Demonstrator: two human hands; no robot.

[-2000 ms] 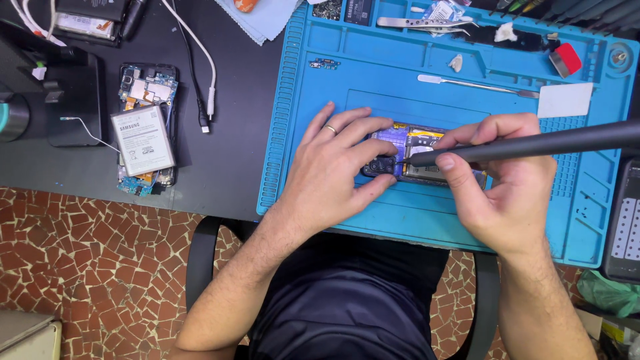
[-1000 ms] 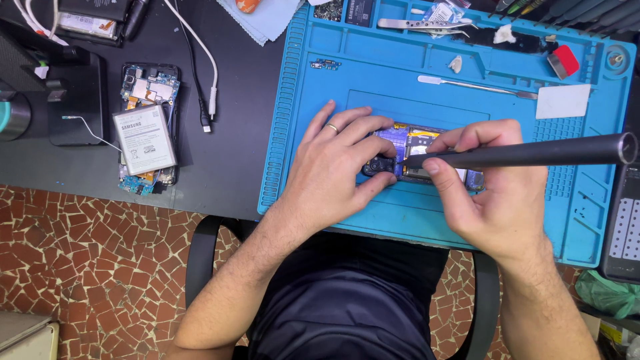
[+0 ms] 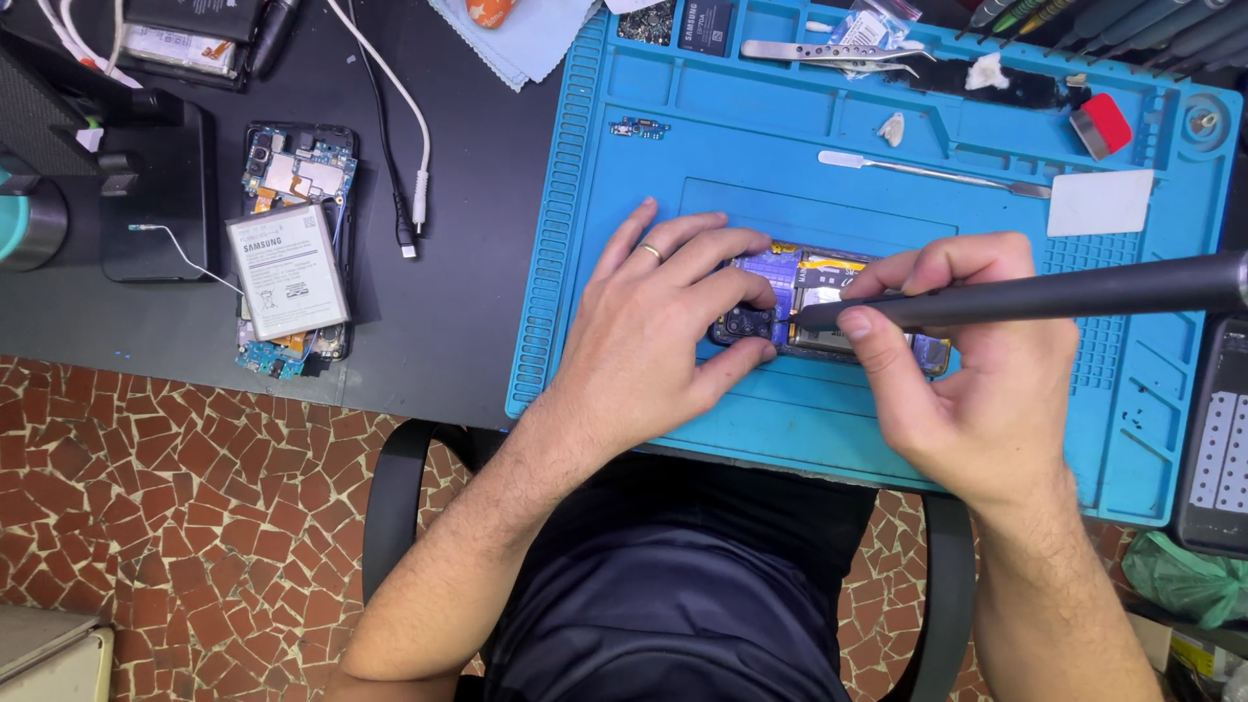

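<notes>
An opened smartphone (image 3: 819,336) lies lengthwise on a blue silicone repair mat (image 3: 624,195), its battery and purple-tinted inner parts showing. My left hand (image 3: 648,327) grips the phone's left end, thumb and forefinger around the black camera part (image 3: 749,320). My right hand (image 3: 975,390) holds a thick black pen-shaped electric screwdriver (image 3: 1033,295) between thumb and fingers. The tool's thin tip touches or nearly touches the phone just right of my left fingertips. My right fingers hide part of the phone's right half.
Tweezers (image 3: 829,53), a metal spudger (image 3: 936,175), a white card (image 3: 1100,203), a red-and-black block (image 3: 1101,126) and a small circuit board (image 3: 640,128) rest on the mat. Left of it lie a cable (image 3: 395,195) and another opened phone (image 3: 297,161) with a loose battery (image 3: 289,270) on top.
The screwdriver's rear end has swung, first toward me and then slightly away, while its tip stays at the phone. My left hand has kept its place on the phone.
</notes>
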